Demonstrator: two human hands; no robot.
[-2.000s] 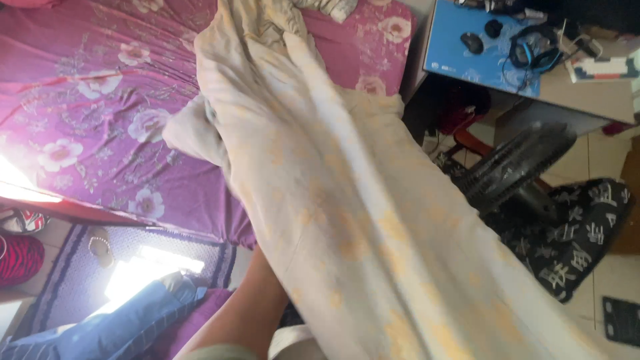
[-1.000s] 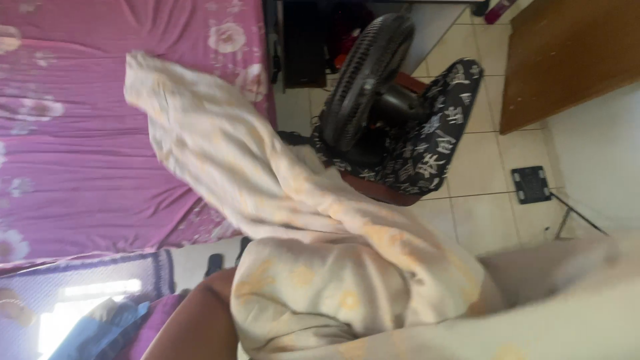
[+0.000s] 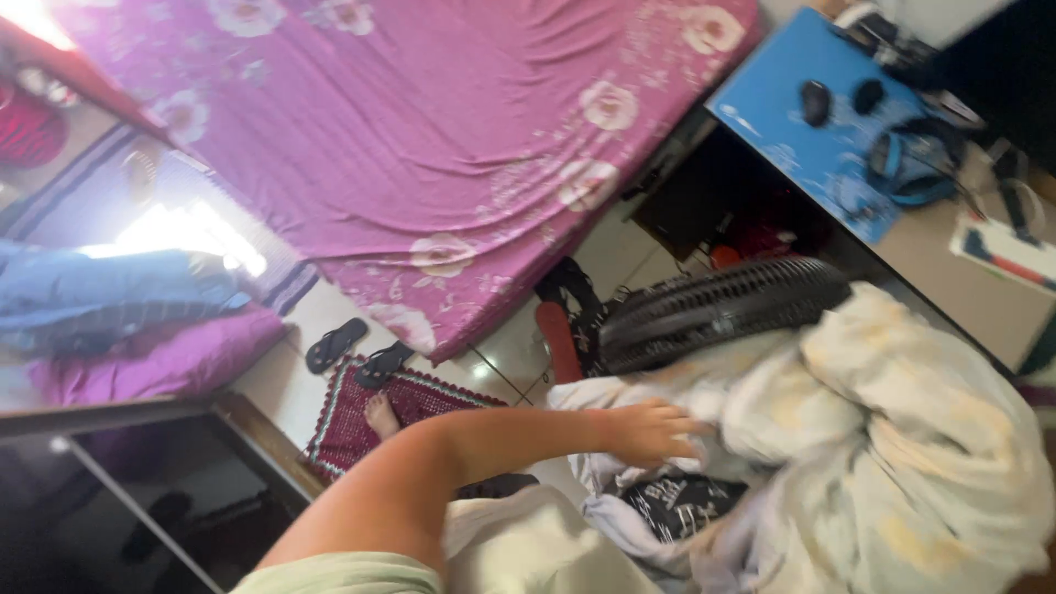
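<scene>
A pale cloth with yellow patterning (image 3: 891,445), bunched up, fills the lower right, over a black patterned chair seat (image 3: 685,503) and against a black fan (image 3: 718,313). My left hand (image 3: 656,433) reaches across to the cloth's left part and touches it; blur hides whether its fingers grip. My right hand is not visible. A mattress under a pink floral fitted sheet (image 3: 429,124) lies beyond, with none of the pale cloth on it.
A desk with a blue mat (image 3: 792,140) holds a mouse and headphones at the upper right. Black flip-flops (image 3: 337,345) and a crocheted maroon rug (image 3: 346,429) lie on the tiles. Blue and purple fabric (image 3: 165,355) is at left, above a dark glossy panel (image 3: 124,495).
The pale cloth, earlier stretched out over the bed's edge, is now off the bed and bunched by the fan and chair. My left hand has come into view at it.
</scene>
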